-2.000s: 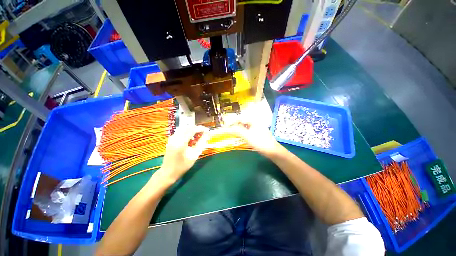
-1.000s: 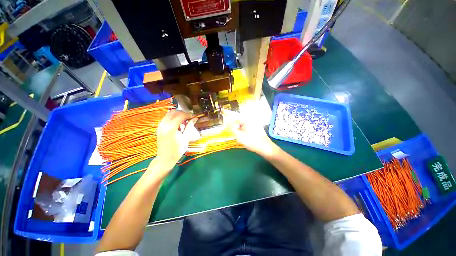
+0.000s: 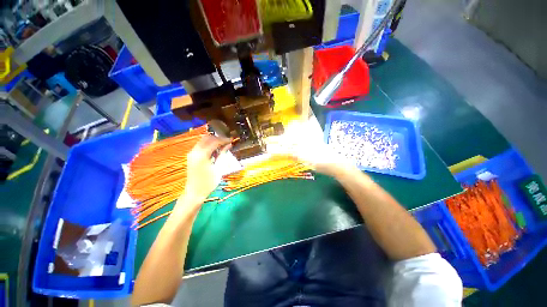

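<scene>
My left hand [image 3: 204, 163] is at the left front of the crimp applicator [image 3: 249, 135], its fingertips closed on an orange wire. My right hand [image 3: 318, 153] is right of the applicator, partly washed out by lamp glare; its fingers cannot be made out. A big fanned pile of orange wires [image 3: 162, 171] lies left of the press [image 3: 240, 99], beside my left hand. A smaller group of orange wires [image 3: 264, 171] lies in front of the applicator, between my hands. The blue terminal tray [image 3: 412, 150] with silvery terminals [image 3: 366, 145] is right of my right hand.
The work lamp [image 3: 328, 90] hangs over the right side, before a red bin [image 3: 354, 75]. A large blue bin [image 3: 75, 180] at left holds a crumpled plastic bag [image 3: 90, 249]. A blue bin [image 3: 501, 279] at far right holds orange leads [image 3: 484, 219].
My right hand has moved right, away from the applicator and towards the tray. My left hand has come from the front middle to the applicator's left side. The camera view has tilted slightly.
</scene>
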